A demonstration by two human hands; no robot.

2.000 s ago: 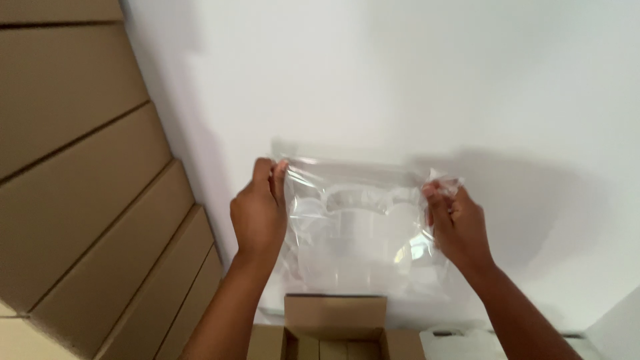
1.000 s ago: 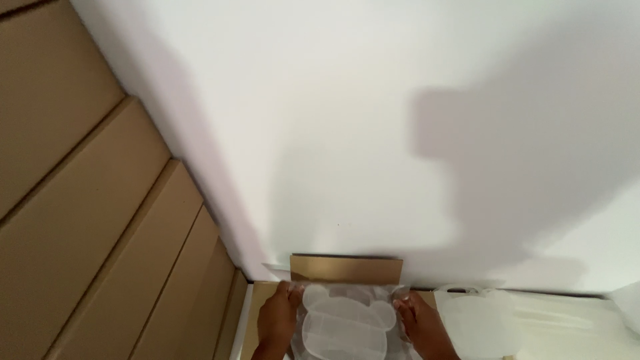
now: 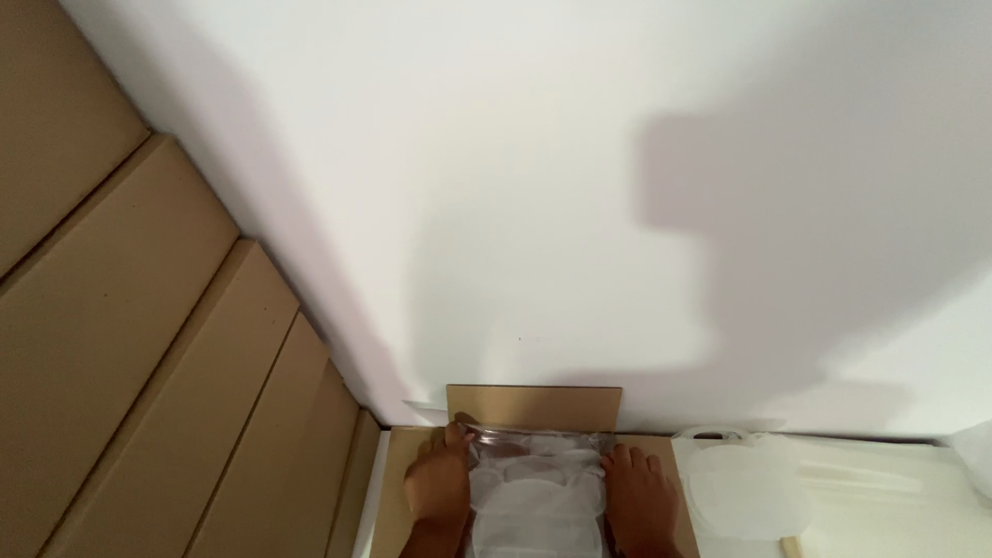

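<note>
A clear plastic bag (image 3: 539,446) with translucent white, rounded plastic pieces (image 3: 536,515) inside lies low in the open cardboard box (image 3: 535,404) at the bottom centre. My left hand (image 3: 439,480) grips the bag's upper left edge, beside the box's left flap. On the other side, my right hand (image 3: 642,488) is at the bag's right edge, its fingers curled down against it; whether they pinch the film cannot be told. The box's back flap stands up against the white wall. The lower part of the bag runs out of view.
Stacked brown cardboard boxes (image 3: 155,341) rise along the left side. A white wall (image 3: 496,194) fills the middle and top, with a shadow on it. Right of the box lie translucent white plastic pieces (image 3: 744,488) on a pale surface, beside whitish plastic sheeting (image 3: 891,496).
Both hands have brought the bag down from in front of the wall, above the box, into the box opening. The view has shifted somewhat.
</note>
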